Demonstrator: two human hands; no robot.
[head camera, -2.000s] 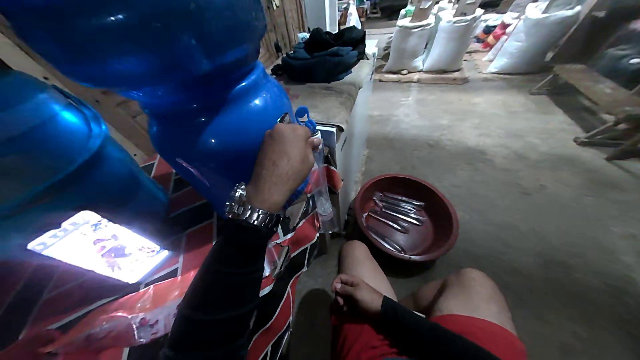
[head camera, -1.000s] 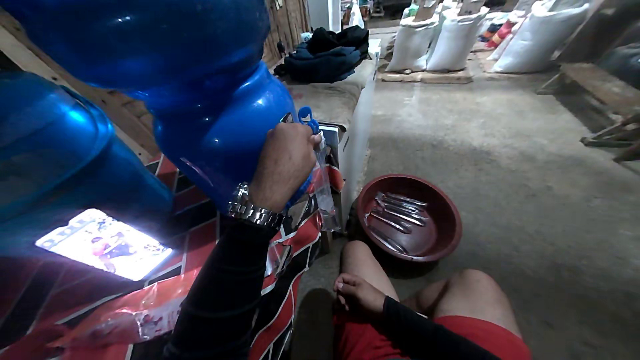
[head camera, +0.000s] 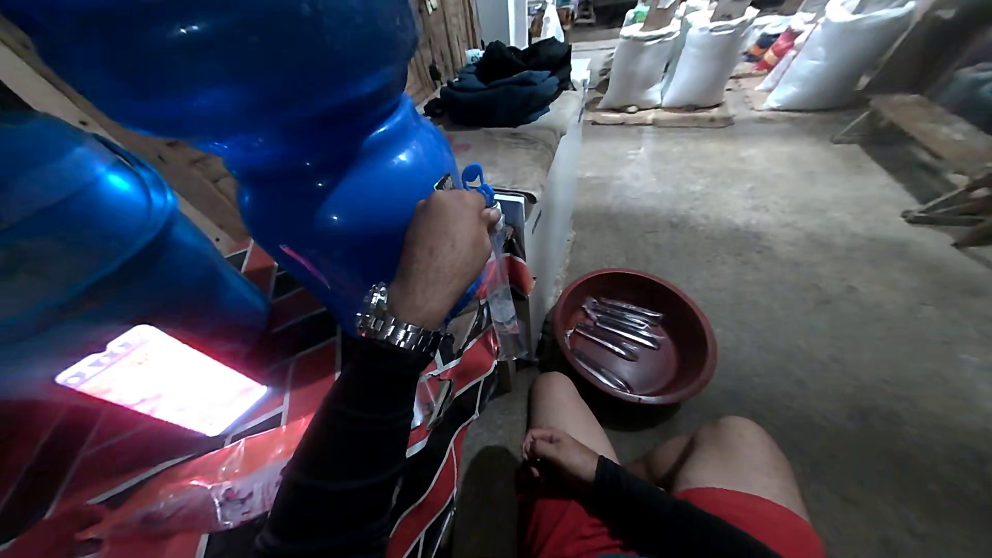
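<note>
My left hand (head camera: 449, 252), with a metal wristwatch (head camera: 395, 324) at its wrist, is at the blue-handled tap (head camera: 477, 182) of a large blue water jug (head camera: 380, 186). Its fingers pinch the top of a narrow clear plastic bag (head camera: 505, 306), which hangs below the tap's white part. How much water the bag holds is unclear. My right hand (head camera: 562, 457) rests on my thigh, fingers curled, with nothing visible in it. On the floor ahead of my knees, a reddish-brown plastic basin (head camera: 690, 349) holds several slim, shiny, clear plastic bags (head camera: 616, 333), apparently filled.
A lit phone (head camera: 163, 380) and an orange-and-clear plastic packet (head camera: 209, 488) lie on the brick-patterned cover at left, beside another blue container (head camera: 77, 232). Dark cloth (head camera: 504, 85) sits on a ledge beyond. White sacks (head camera: 701, 66) and a wooden bench (head camera: 930, 132) stand farther back.
</note>
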